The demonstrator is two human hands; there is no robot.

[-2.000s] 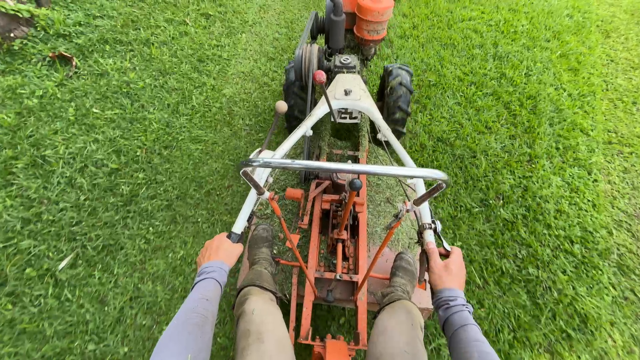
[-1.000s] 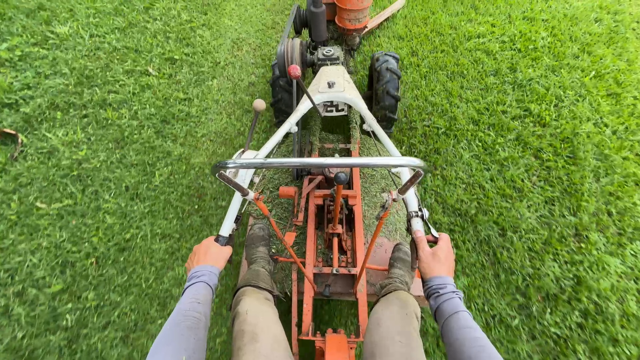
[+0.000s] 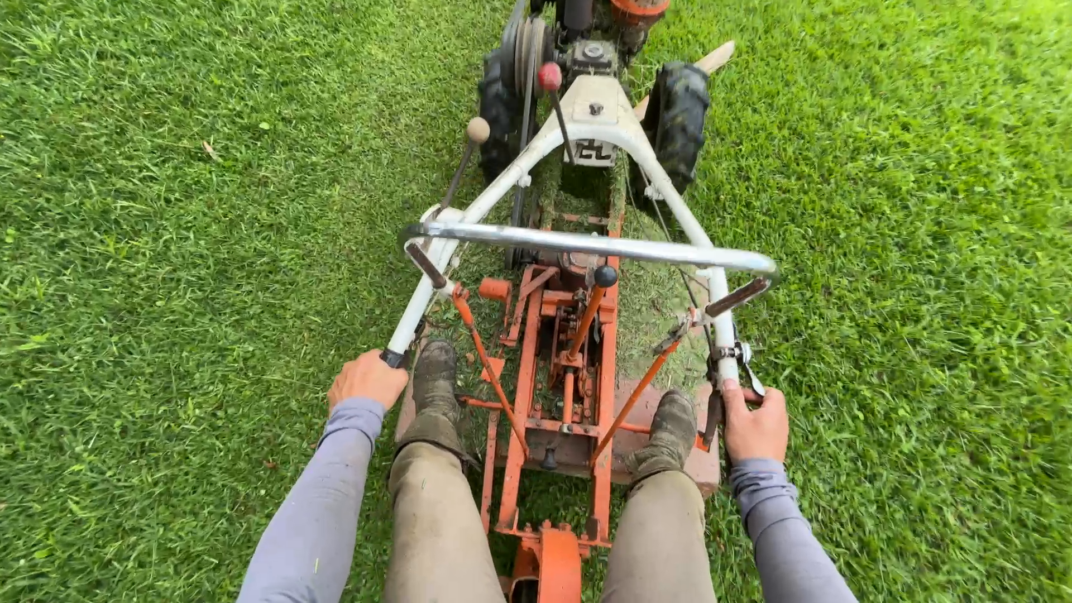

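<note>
My left hand (image 3: 368,381) is closed on the black grip at the left end of the white tubular handlebar (image 3: 494,194). At the handlebar's right end my right hand (image 3: 755,423) is wrapped around the grip, just below a small metal lever (image 3: 752,373). A chrome bar (image 3: 586,243) crosses between the two arms. Behind it lies the orange steel frame (image 3: 523,402) of a ride-on walking tractor, with a black-knobbed orange lever (image 3: 590,314) in its middle. My boots (image 3: 435,377) rest on either side of the frame on a grass-strewn deck (image 3: 636,469).
Two black lugged tyres (image 3: 680,126) flank the white gear housing (image 3: 593,100). Belts and a pulley (image 3: 529,59) are on the left, an orange engine part (image 3: 641,10) at the top. A flat pale strip (image 3: 716,57) lies by the right tyre. Grass (image 3: 167,293) surrounds the machine.
The ground has shifted under the machine; the pale strip at the front, seen near the top a second ago, is now beside the right tyre. Both hands have stayed on the grips.
</note>
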